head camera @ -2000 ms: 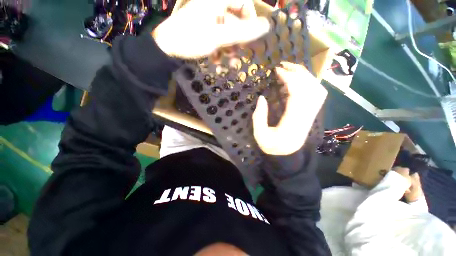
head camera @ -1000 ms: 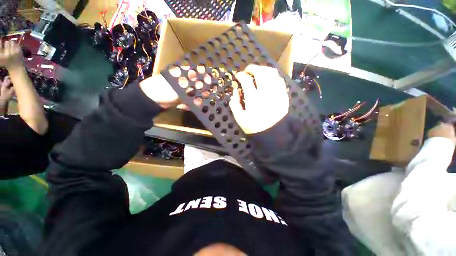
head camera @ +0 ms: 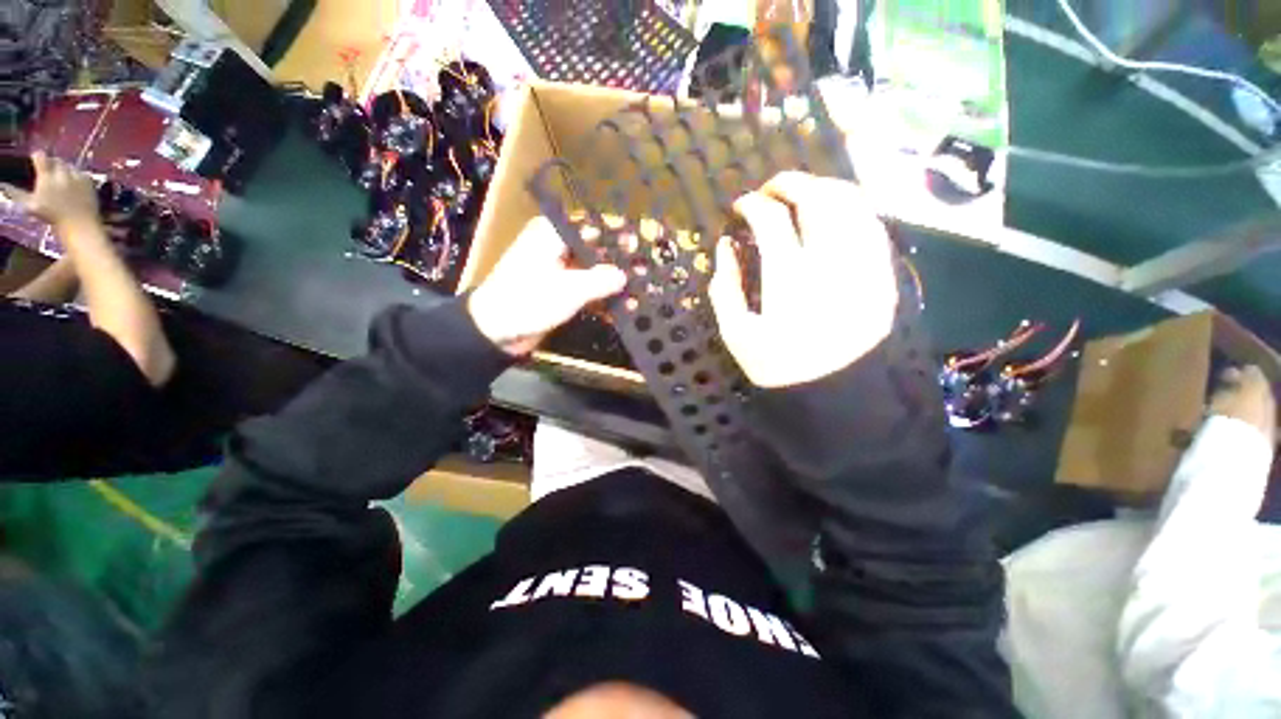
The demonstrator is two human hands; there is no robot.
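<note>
A black perforated sheet (head camera: 681, 351) with rows of round holes is held tilted over an open brown carton (head camera: 523, 169). My left hand (head camera: 541, 291) grips the sheet's left edge, thumb on top and fingers beneath it. My right hand (head camera: 808, 281) lies over the sheet's upper face with curled fingers and holds it. The sheet's upper part is bent and blurred. Small dark pieces show in some holes near the middle. The inside of the carton is mostly hidden by the sheet.
Wired round units (head camera: 408, 162) cluster left of the carton; others (head camera: 990, 391) lie right. Another perforated sheet (head camera: 597, 40) lies beyond. A brown box (head camera: 1141, 400) stands at the right. A black-sleeved person (head camera: 113, 281) is left, a white-sleeved person (head camera: 1194, 520) right.
My left hand was mostly under the sheet and now has its thumb on top at the edge. The sheet's far part has bent. My right hand has shifted slightly right in view.
</note>
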